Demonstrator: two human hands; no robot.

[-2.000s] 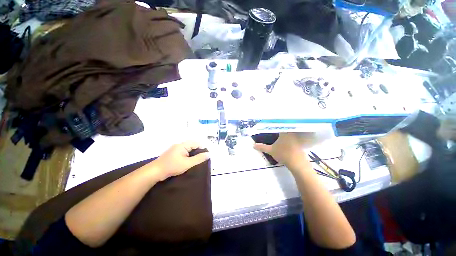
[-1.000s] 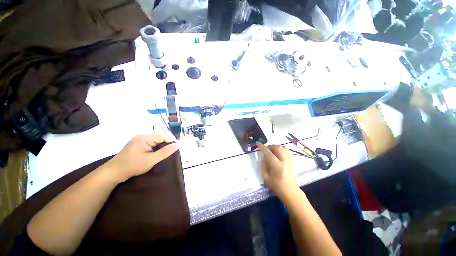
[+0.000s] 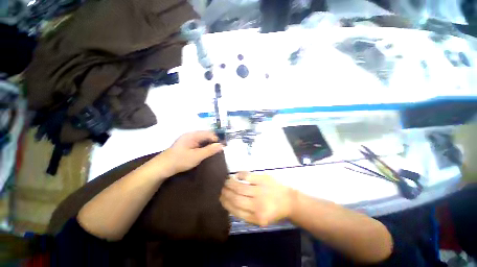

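A brown garment piece (image 3: 183,203) lies over the front of the white table, its top corner near the presser foot (image 3: 220,134) of the sewing machine (image 3: 334,68). My left hand (image 3: 194,153) pinches that top corner between thumb and fingers, just in front of the foot. My right hand (image 3: 256,198) is at the piece's right edge near the table front, fingers curled. Whether its fingertips grip the cloth is hidden and blurred. The frame is motion-blurred.
A smartphone (image 3: 307,144) lies under the machine arm. Black-handled scissors (image 3: 389,172) lie to its right. A brown garment pile (image 3: 104,62) with black straps is heaped at the left, partly over cardboard (image 3: 68,172). Plastic bags lie behind the machine.
My right hand has left the smartphone and moved left to the brown piece's right edge. My left hand still holds the top corner near the foot. The camera view has shifted.
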